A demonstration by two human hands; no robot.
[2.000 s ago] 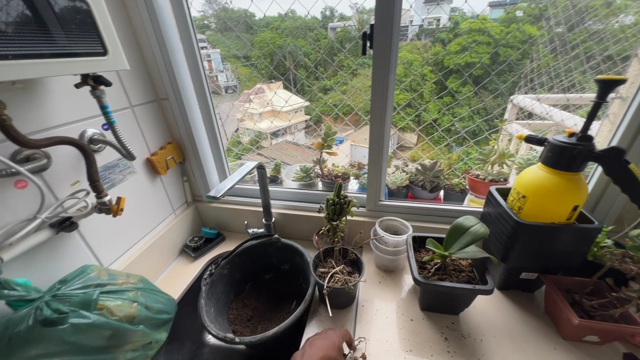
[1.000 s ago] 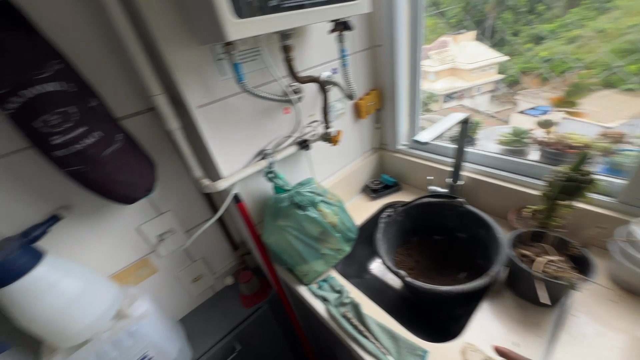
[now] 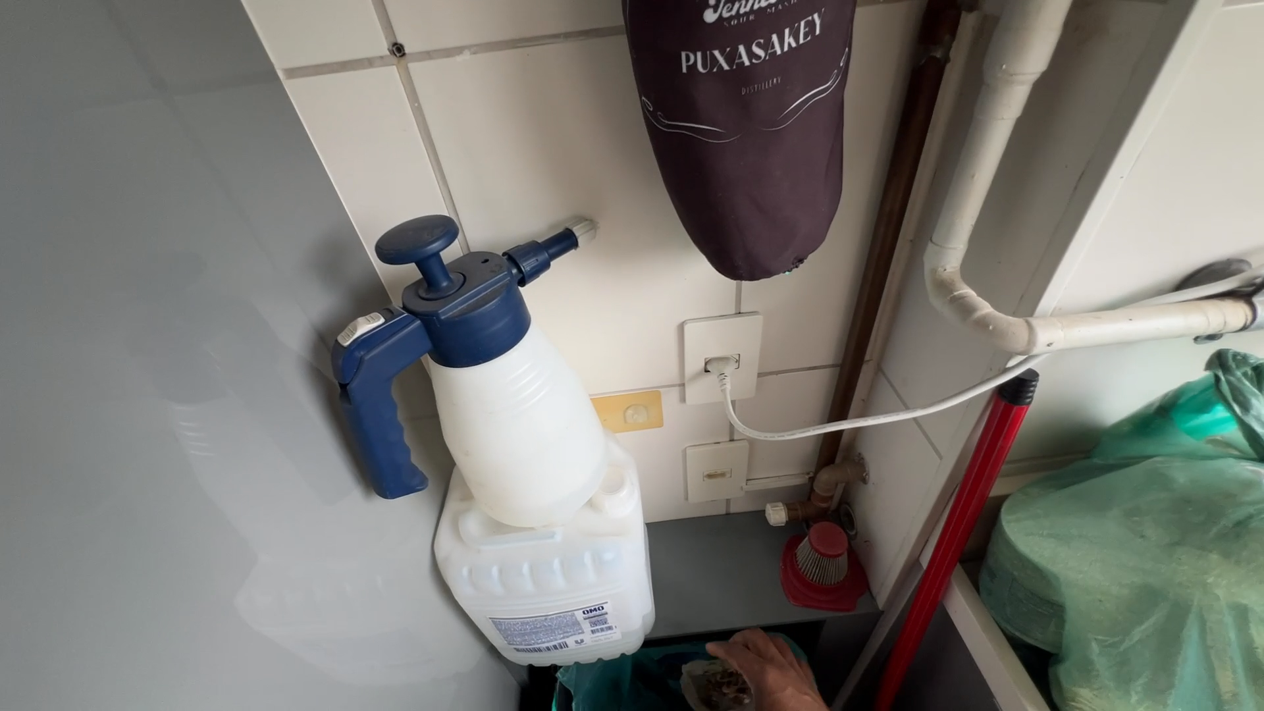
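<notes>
What looks like my right hand [image 3: 770, 673] reaches in at the bottom edge, fingers bent and pointing up and left. Right beside its fingers is a small pale container or wrapping [image 3: 716, 683] with dry brown plant debris; the frame edge cuts it off, and I cannot tell whether the fingers grip it. Both are over a green plastic bag [image 3: 622, 679] lining a dark bin. My left hand is out of view. Left of the bin, a white pressure sprayer with a blue pump head [image 3: 523, 425] leans over a white plastic jug [image 3: 548, 578].
A red pole [image 3: 958, 538] stands slanted right of my hand, beside a full green plastic bag [image 3: 1136, 553]. A red pleated filter [image 3: 823, 563] rests on a grey surface [image 3: 706, 568]. A white cord [image 3: 869, 423] runs from the wall outlet [image 3: 723, 357]. A dark fabric cover [image 3: 746, 138] hangs above.
The view has swung left, from the window and potted plants to the sprayer and bin. The hand, near the potted plant two seconds ago, is now over the lined bin.
</notes>
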